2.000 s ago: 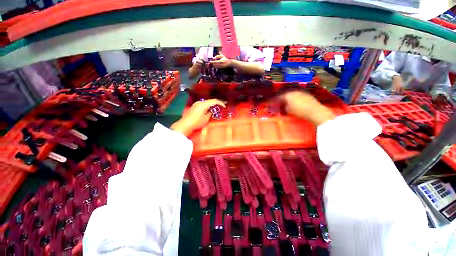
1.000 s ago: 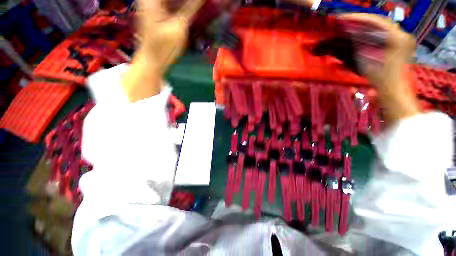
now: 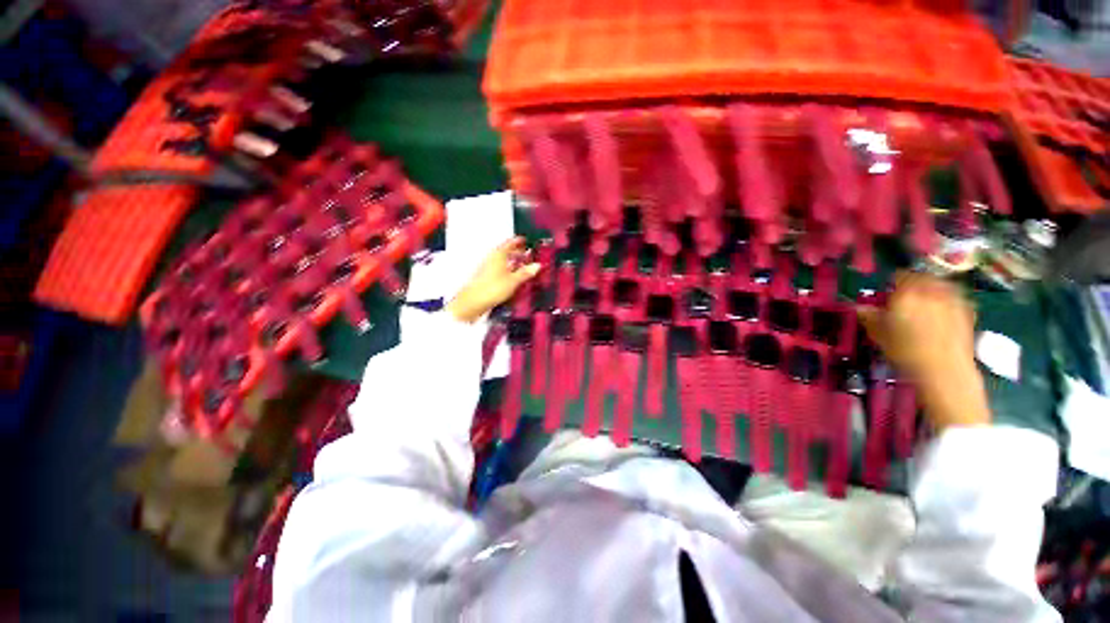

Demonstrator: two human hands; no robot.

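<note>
Red watches (image 3: 718,337) with dark square cases lie side by side in rows on the green bench in front of me, their straps hanging towards me. My left hand (image 3: 493,282) is at the left end of the rows, fingertips by the leftmost straps. My right hand (image 3: 935,347) is blurred at the right end, its fingers by the rightmost watches. I cannot tell if either hand grips a watch. An orange-red tray stack (image 3: 743,55) stands behind the rows, with crimson straps hanging over its front edge.
A tray loaded with red watches (image 3: 292,274) sits at the left. A white sheet (image 3: 481,225) lies beside my left hand. Further left are orange trays (image 3: 110,256) and a brown carton (image 3: 189,481) below. Papers (image 3: 1092,426) and glassy round items (image 3: 986,250) are at the right.
Both hands have come down from the tray stack to the two ends of the watch rows. Blurred dark things by my right hand over the tray no longer show there. The view has shifted.
</note>
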